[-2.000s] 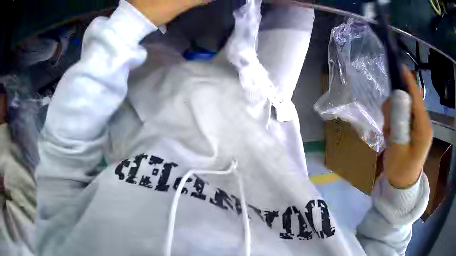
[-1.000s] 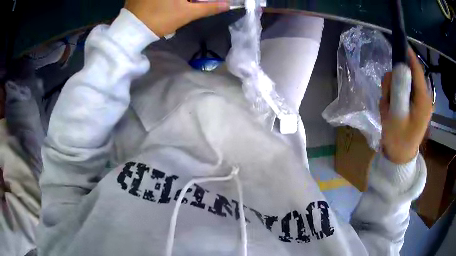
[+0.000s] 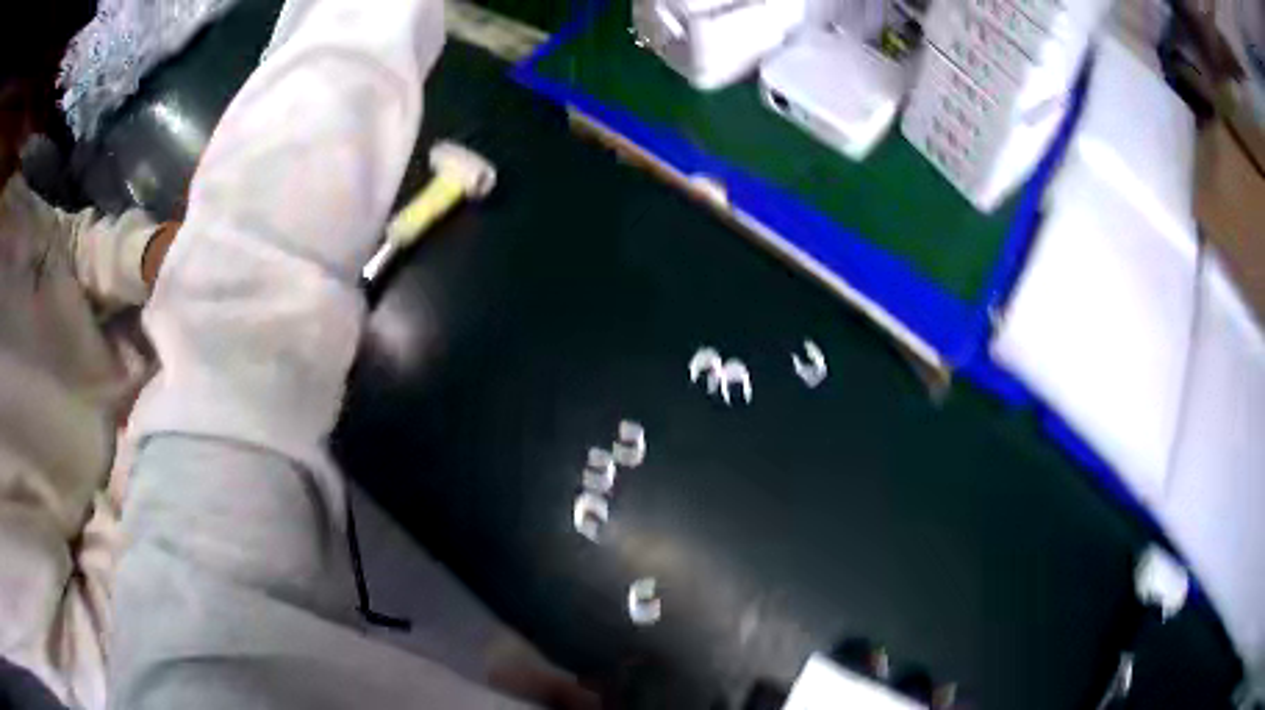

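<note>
My left sleeve crosses the left side and runs up to the top edge; my left hand is outside the picture. My right hand is not in view. Several small white U-shaped clips (image 3: 595, 472) lie scattered on the dark green bench mat (image 3: 513, 319). A white piece (image 3: 846, 687), likely a socket housing shell, is cut off by the bottom edge, with small black blocks (image 3: 860, 655) beside it. A blurred brownish patch at the bottom, left of centre, cannot be made out.
A pale-headed tool (image 3: 437, 204) with a yellow part lies beside my sleeve. White housings (image 3: 832, 94) stand on a blue-edged green surface (image 3: 666, 90) at the back. White sheets (image 3: 1110, 291) lie right. Another person's sleeve (image 3: 108, 254) shows left.
The view has swung from my lap to the bench. My left arm now reaches up past the top edge. My right hand, the long black handle and the plastic bags have left view.
</note>
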